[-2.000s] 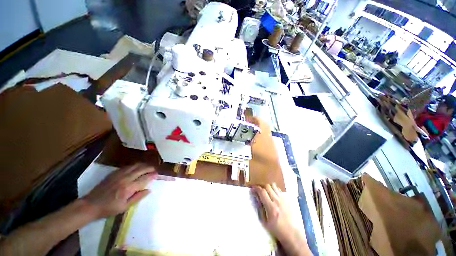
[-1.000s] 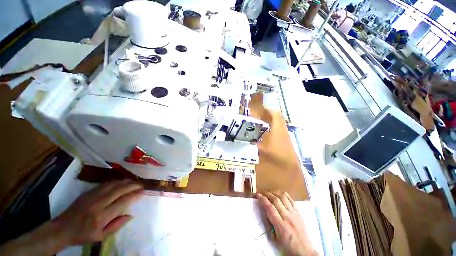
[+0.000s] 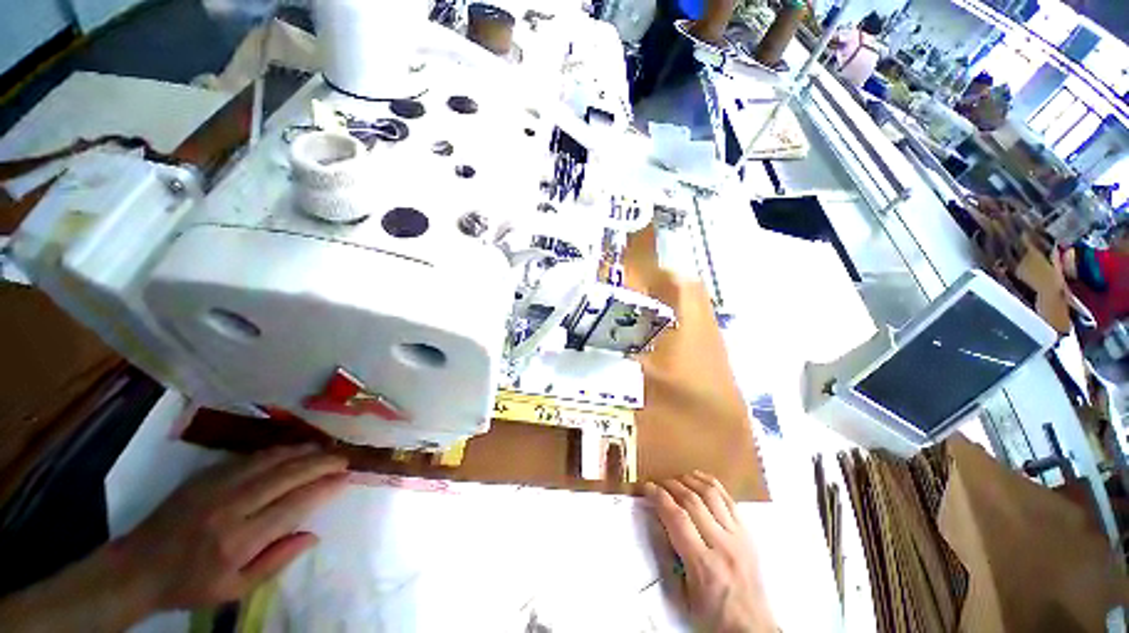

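A brown bag panel [image 3: 693, 371] lies under the yellow-gold clamp frame [image 3: 563, 411] of the white pattern sewing machine [image 3: 334, 315]. Its near edge meets the far edge of the white template sheet [image 3: 483, 563]. My left hand [image 3: 229, 526] is bare and rests palm down at the left, its fingertips at the edge between panel and sheet, below the machine head. My right hand [image 3: 712, 550] lies flat at the right, fingertips on the same edge. Neither hand grips anything. The machine head hides part of the panel and the needle.
A tilted control screen [image 3: 947, 359] stands at the right, with a brown panel pile [image 3: 904, 532] in front of it. A large brown pile [image 3: 56, 371] is at the left. Thread cones [image 3: 780, 33] stand behind. A person in red is at the far right edge.
My head view has moved closer to the machine, so the machine head looks larger and hides more. Both hands stay at the panel edge, with little movement over the last second.
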